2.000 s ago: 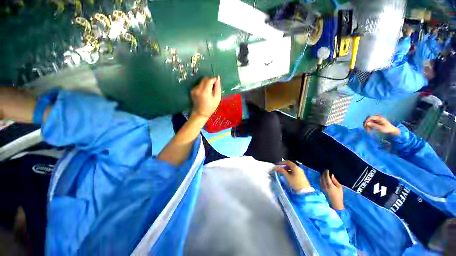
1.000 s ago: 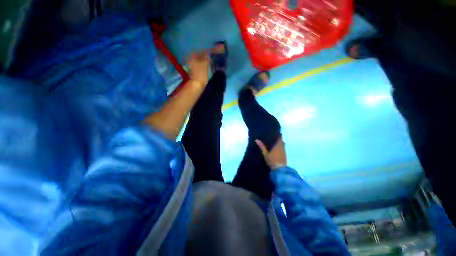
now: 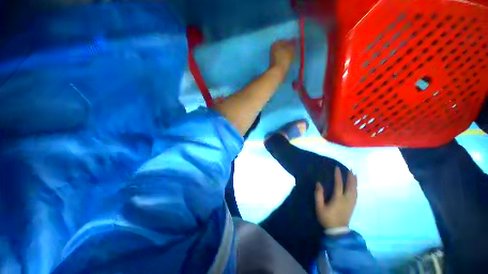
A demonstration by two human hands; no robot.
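The red stool (image 3: 428,69) fills the upper right, with its perforated seat facing me and its legs reaching left. My left hand (image 3: 283,53) is stretched out low, beside a stool leg. It is small and blurred, and I cannot tell whether it touches or grips the leg. My right hand (image 3: 337,203) lies on my dark trouser knee with its fingers apart and holds nothing.
Another person's blue coat (image 3: 85,80) fills the left side. A thin red bar (image 3: 199,75) stands beside it. My sandalled foot (image 3: 294,129) is on the pale blue floor (image 3: 380,192). A dark trouser leg (image 3: 455,203) is at the right.
The view has gone from the green bench down to the floor. The stool now shows larger. My left hand has moved away from the bench and down; my right hand has moved onto my knee.
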